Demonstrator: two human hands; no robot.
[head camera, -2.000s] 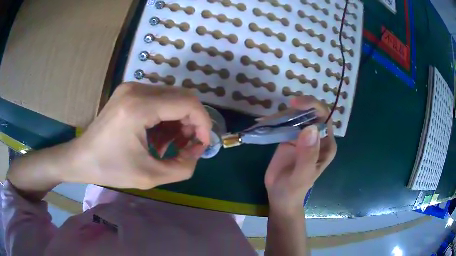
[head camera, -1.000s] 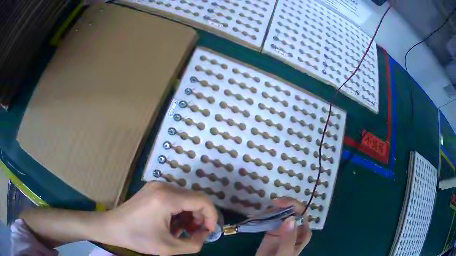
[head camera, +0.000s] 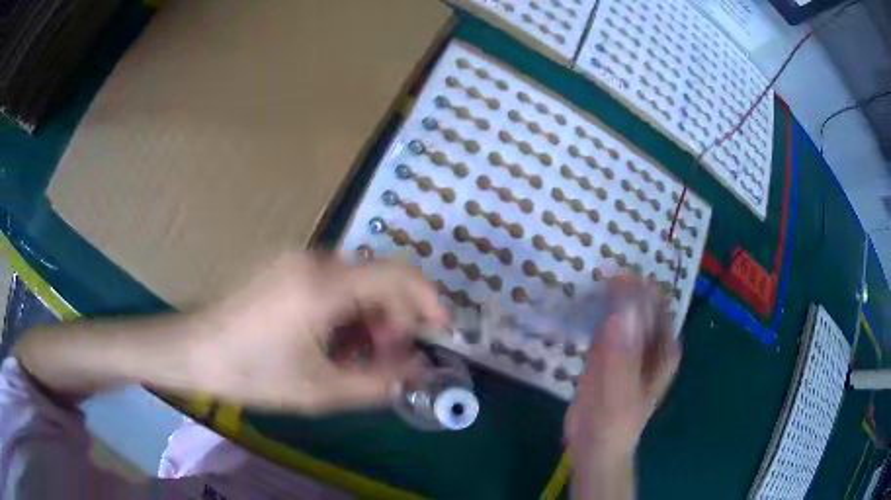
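My left hand (head camera: 303, 332) is blurred, with thumb and index finger pinched together; whatever is between the fingertips is too blurred to tell. My right hand (head camera: 630, 361) holds the blurred grey wired hand tool (head camera: 557, 314), its tip pointing left toward my left fingertips. Both hands are over the near edge of the slotted white tray (head camera: 503, 200). Silvery round components (head camera: 417, 147) sit in the holes of its left column. A small clear bottle with a white top (head camera: 455, 408) stands just below my left fingertips.
A brown cardboard sheet (head camera: 234, 137) lies left of the tray, and a dark layered stack (head camera: 59, 59) is at far left. More white trays (head camera: 674, 78) lie behind and at far right (head camera: 806, 400). A thin red cable (head camera: 728, 127) crosses the trays.
Both hands and the tool have moved up over the tray's near edge, uncovering the bottle's white top. The camera view has also shifted.
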